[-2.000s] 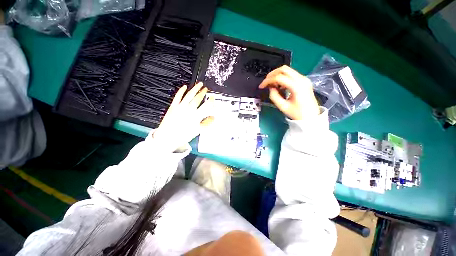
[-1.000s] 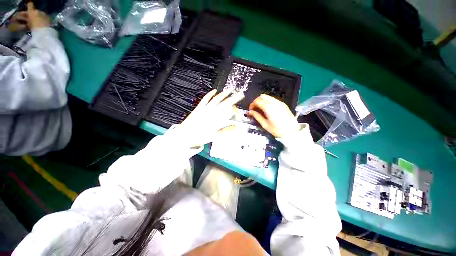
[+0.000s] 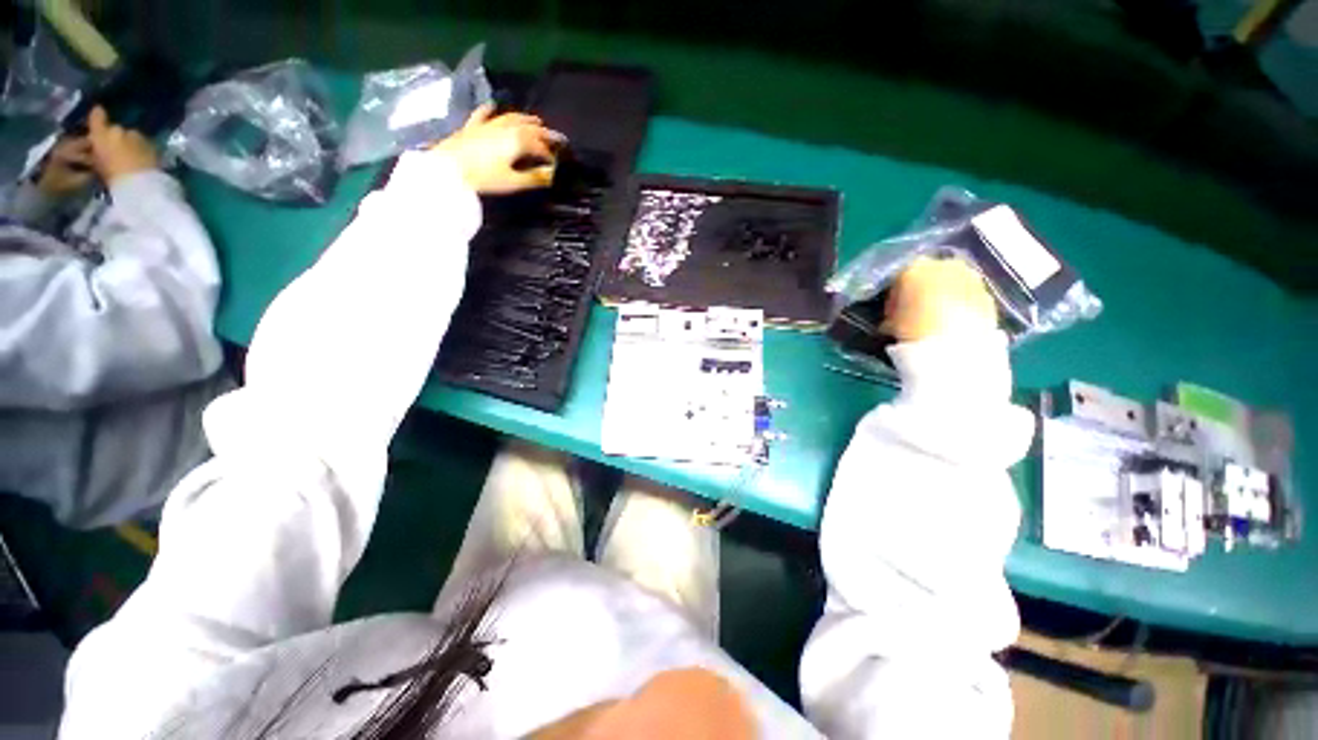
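My left hand [image 3: 499, 152] is over the upper part of the long parts trays [image 3: 614, 109], which hold thin black rods [image 3: 535, 289]. Its fingers are bent; I cannot tell if they hold a rod. My right hand [image 3: 942, 297] is at the near left side of the clear plastic bag [image 3: 1048, 301]; its fingertips are hidden, so any grip cannot be told. The silver-white fixture [image 3: 679, 398] lies between my arms with neither hand on it. The small parts tray [image 3: 730, 286] behind it holds silver parts [image 3: 665, 231] at left and black parts [image 3: 766, 242] at right.
A second fixture [image 3: 1106, 499] with a green patch lies at the right. Clear bags [image 3: 260, 138] lie at the upper left. Another person's sleeve [image 3: 101, 325] and hands are at the left. The green bench edge runs below the fixtures. A black bar [image 3: 1077, 677] is below the bench.
Both hands have left the fixture. My left hand has moved up and left to the long trays. My right hand has moved right to the plastic bag.
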